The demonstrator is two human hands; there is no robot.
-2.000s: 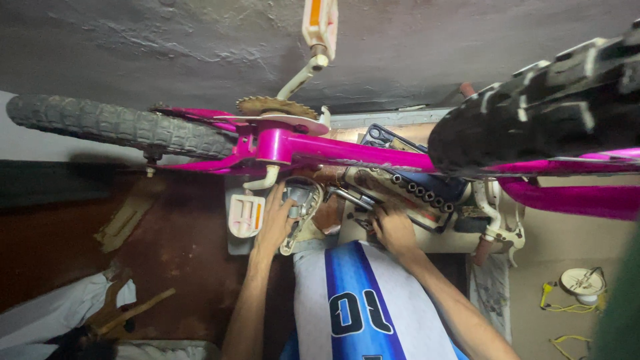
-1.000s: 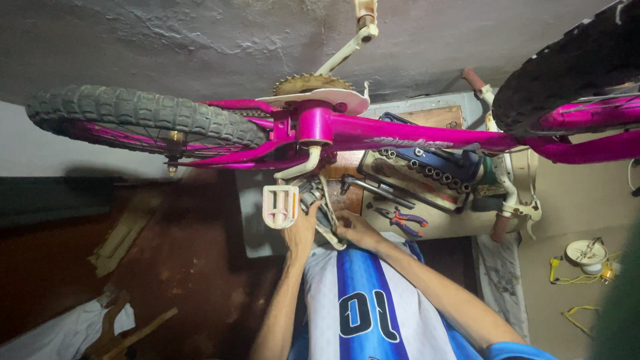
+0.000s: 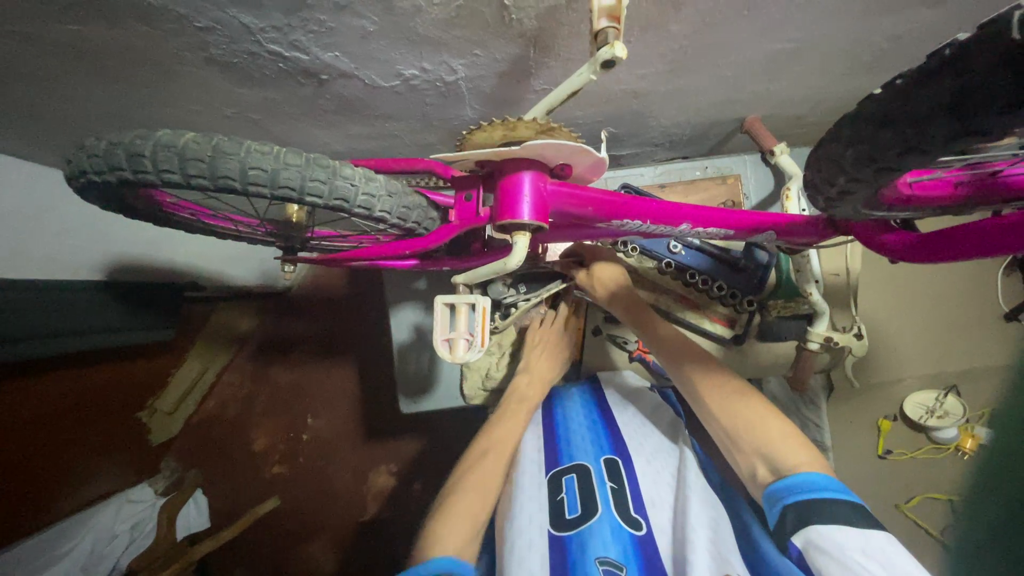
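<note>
A pink bicycle frame [image 3: 688, 216] stands upside down, its white crank arm and pedal [image 3: 462, 329] hanging near my hands. My left hand [image 3: 547, 344] is beside a light-coloured bicycle part [image 3: 532, 304] below the frame; its fingertips are partly hidden, so I cannot tell whether it grips the part. My right hand [image 3: 598, 274] reaches to the far end of that part, just below the frame tube, its fingers bent and their tips hidden. Close to my right forearm lie pliers with red and blue handles [image 3: 640, 352]. A socket set [image 3: 704, 276] is at the right of my right hand.
The knobbly rear tyre [image 3: 264, 180] spans the left, the front tyre [image 3: 904, 136] the upper right. White handlebars [image 3: 812, 280] stand beyond the sockets. A rag [image 3: 490, 368] lies by the pedal. A white round fixture [image 3: 934, 410] with yellow cord lies at right.
My right hand has moved up toward the frame tube from its lower place beside the light part. The pliers, uncovered one second ago, are now partly behind my right forearm. The view has shifted.
</note>
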